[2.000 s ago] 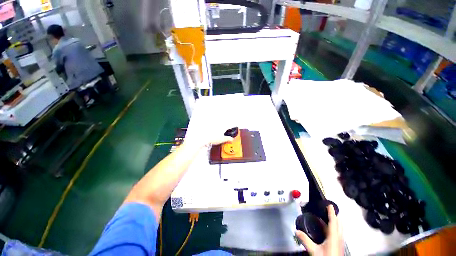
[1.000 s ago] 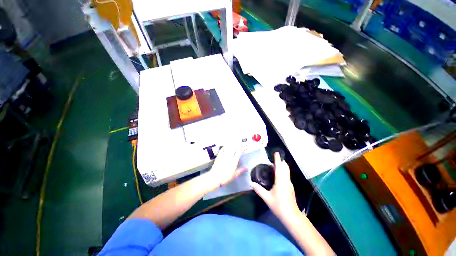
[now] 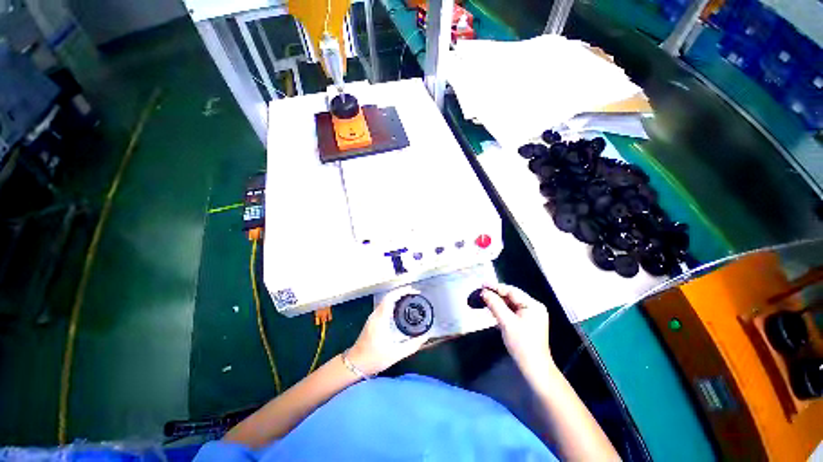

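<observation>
My left hand (image 3: 383, 341) holds a round black housing (image 3: 414, 315), its ribbed inner face turned up, in front of the white benchtop robot (image 3: 406, 194). My right hand (image 3: 523, 327) holds a smaller black cap (image 3: 477, 298) between thumb and fingers, just right of the housing and apart from it. Another black part (image 3: 345, 106) sits on the orange fixture block (image 3: 353, 132) on the dark brown plate. The robot's head with its nozzle (image 3: 332, 61) stands right above that part.
A heap of black parts (image 3: 614, 203) lies on white paper at the right, with white and tan sheets (image 3: 541, 86) behind it. The orange press (image 3: 722, 361) holding black parts is at lower right. A red emergency stop (image 3: 483, 241) is on the robot's front edge.
My left hand has gone from the fixture to the front and now holds the housing that my right hand held. My right hand keeps the cap. The fixture plate has moved back under the robot head.
</observation>
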